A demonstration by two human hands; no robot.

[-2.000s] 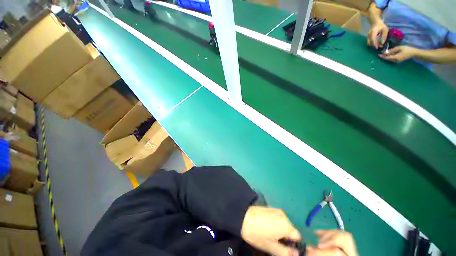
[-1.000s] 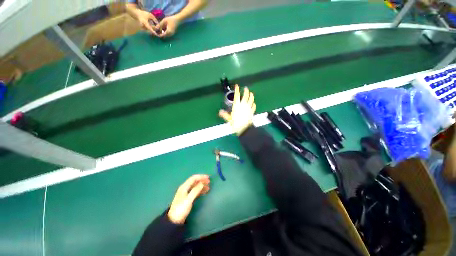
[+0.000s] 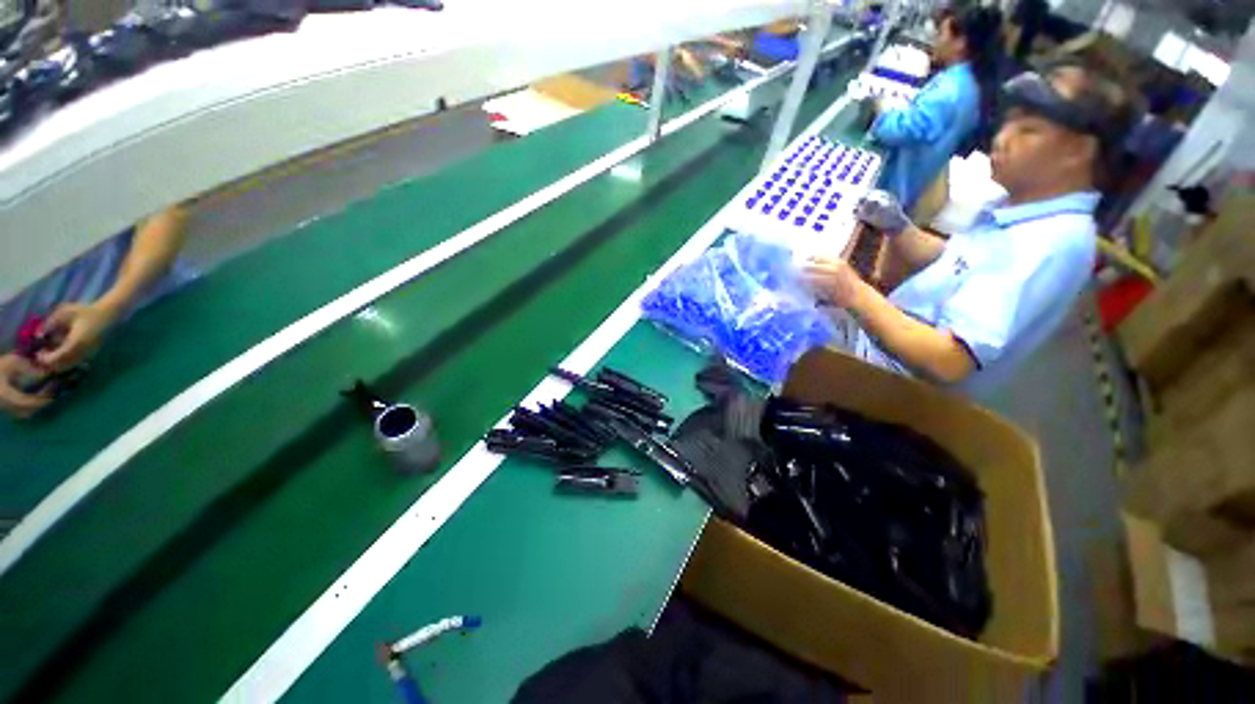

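Observation:
A grey dryer unit (image 3: 405, 437) with an open round end and a black handle lies on the dark green conveyor belt. Several glossy black handle shells (image 3: 585, 424) are piled on the green bench by the white rail. The diagonal cutters (image 3: 421, 646) lie open at the bottom left, one grip cut off by the frame edge. Neither of my hands is in view; only a dark sleeve shows at the bottom edge.
An open carton of black parts (image 3: 1024, 550) stands at the bench edge, beside a dark limp cloth or bag (image 3: 725, 447). Beyond are a blue parts bag (image 3: 750, 305) and a tray of blue parts (image 3: 812, 186). A worker (image 3: 1012, 275) sits there; another person's hands (image 3: 62, 351) show left.
The view has swung to the right. My hands, seen earlier over the bench and at the grey unit on the belt, have left the picture.

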